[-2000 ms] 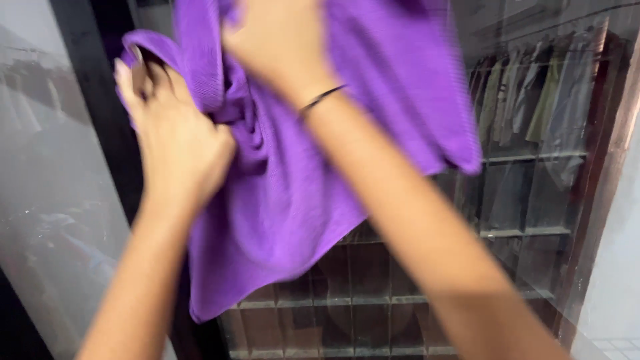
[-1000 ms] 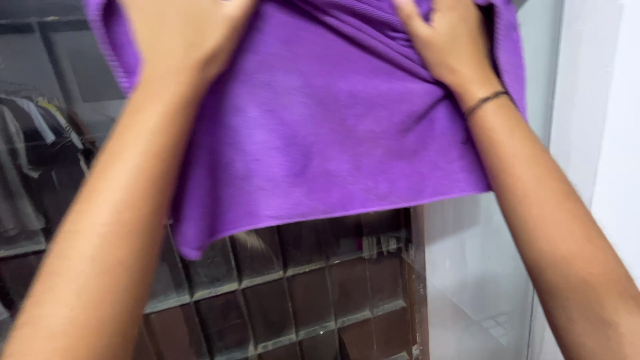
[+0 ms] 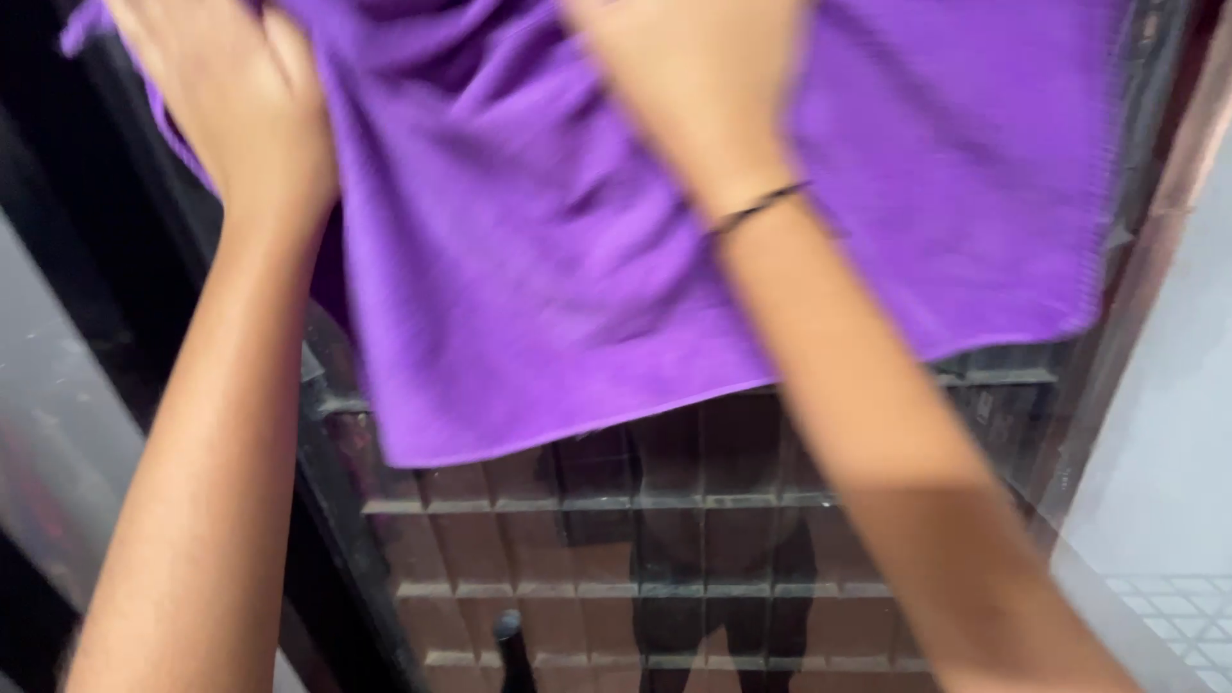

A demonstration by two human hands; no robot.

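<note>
A purple cloth [image 3: 558,289] with a stitched edge hangs spread over a glass pane across the upper view, creased between my hands. My left hand [image 3: 241,106] is at the upper left on the cloth's bunched side, its fingertips cut off by the frame. My right hand [image 3: 703,77], blurred, lies on the cloth at the top centre, its fingers out of view. A thin dark band [image 3: 760,209] is around my right wrist. Whether either hand grips the cloth or presses flat on it is hard to tell.
Behind the glass stands a rack of square compartments [image 3: 597,549], with a person's reflection over it. A black frame post [image 3: 125,260] slants down the left. A dark upright object [image 3: 512,650] stands at the bottom. To the right are a brownish frame edge [image 3: 1136,260] and a pale wall [image 3: 1179,414].
My hands and the purple cloth have moved left along the glass since one second ago, back beside the black post. The view has swung left as well.
</note>
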